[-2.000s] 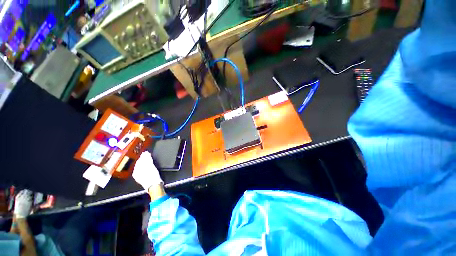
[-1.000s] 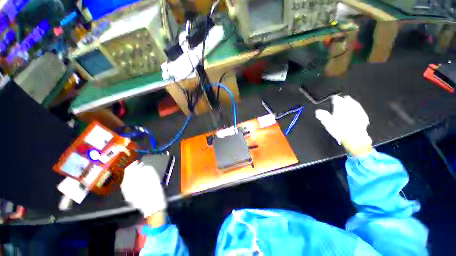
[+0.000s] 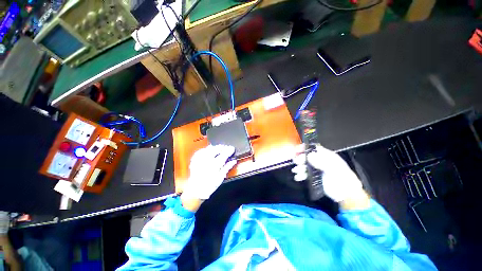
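Observation:
A dark square set-top box sits on the orange test fixture, its far edge at the fixture connectors. My left hand, in a white glove, rests on the near left part of this box; its fingertips lie on the top and near edge. My right hand, also gloved, holds the long black remote control upright in the view, over the bench edge right of the fixture. The remote is slightly blurred. A blue Ethernet cable loops behind the fixture.
Another set-top box lies left of the fixture, beside the orange meter case with a lit blue-white light. Two more boxes and a blue marker pen lie behind right. A black rack is below right. Another person's arm shows lower left.
My left hand has moved right from beside the loose box onto the box in the fixture. My right hand has come back left and now holds the remote control.

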